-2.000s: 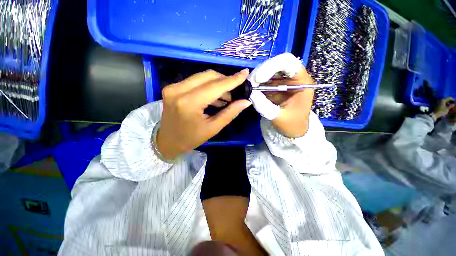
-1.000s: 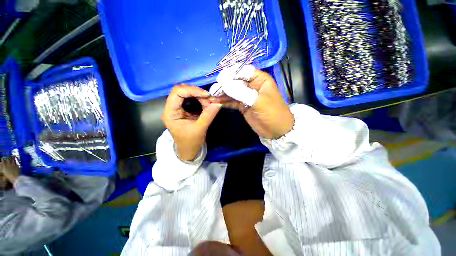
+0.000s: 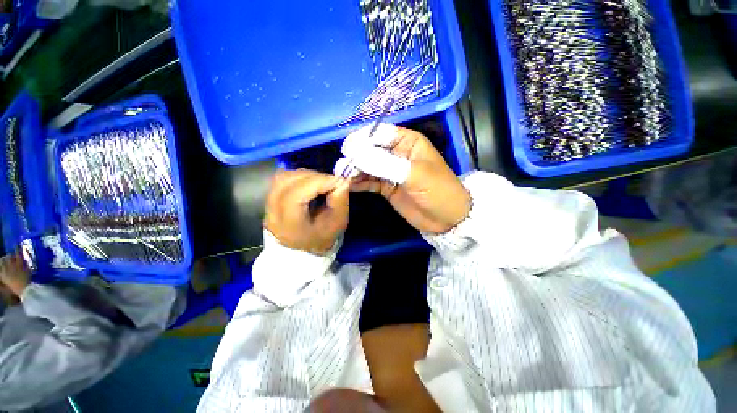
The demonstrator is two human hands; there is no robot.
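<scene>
My right hand (image 3: 416, 173), with white wraps on its fingers, is shut on a thin metal rod (image 3: 376, 127) that sticks up and to the right past the wraps. My left hand (image 3: 305, 208) is bare and pinches at the rod's lower end, touching the right fingertips. Its fingers are curled, and whether they hide a small black part cannot be told. Both hands are over the near tray (image 3: 462, 143), which is mostly hidden, with a dark inside.
The middle tray (image 3: 267, 149) beyond my hands holds a fanned group of rods (image 3: 400, 89). The right tray (image 3: 602, 165) is densely filled with rods. The left tray (image 3: 184, 234) holds rods in rows, beside another person's grey sleeve (image 3: 81, 323).
The view has swung left since two seconds ago. The rod now tilts up and right, where it was level earlier. In the last second, my left fingers have curled in more.
</scene>
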